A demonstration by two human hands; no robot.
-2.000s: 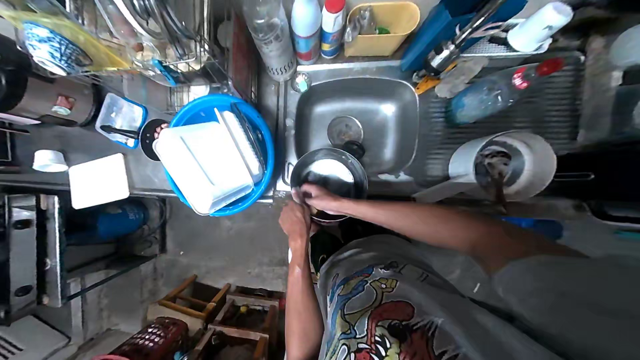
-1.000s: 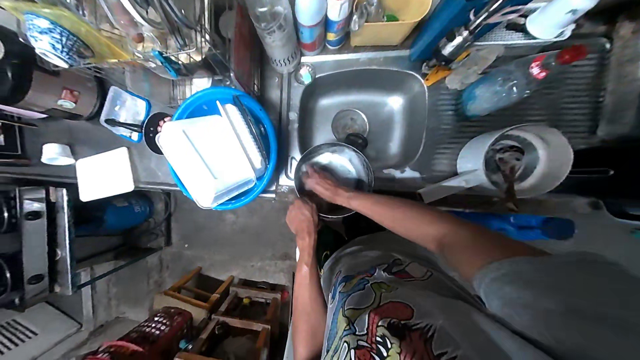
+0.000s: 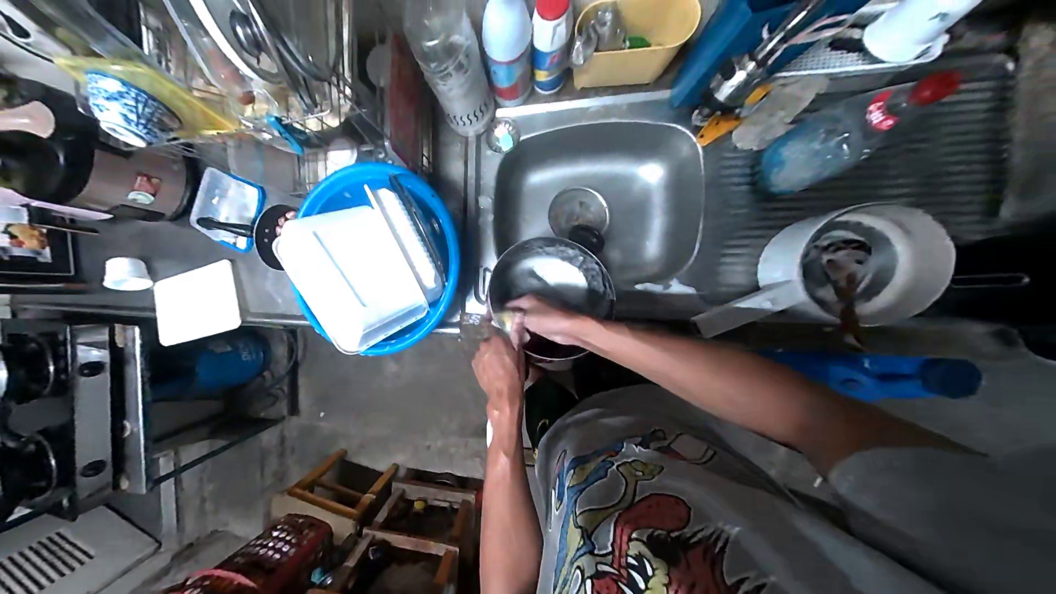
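A round metal pan (image 3: pixel 561 276) with a wet, shiny inside is tilted over the front edge of the steel sink (image 3: pixel 660 194). My left hand (image 3: pixel 497 367) is closed at the pan's near left edge; its fingertips are partly hidden. Over the pan's lower left rim, my right hand (image 3: pixel 544 320) has its fingers bent around a small pale yellow thing (image 3: pixel 506 318), perhaps a scrubbing pad, close to the left fingers. Beyond the pan, a black knob-like thing (image 3: pixel 586 238) lies beside the round drain (image 3: pixel 579 212).
Left of the sink, a blue basin (image 3: pixel 452 247) holds white plastic containers. On the right are a white pot (image 3: pixel 912 264) with a long handle and a plastic bottle (image 3: pixel 825 148) on the ribbed drainboard. Bottles (image 3: pixel 505 58) and a yellow tub (image 3: pixel 652 62) stand behind the sink.
My right hand has moved from the middle of the pan to its lower left rim, beside my left hand. My left hand stays at the pan's edge.
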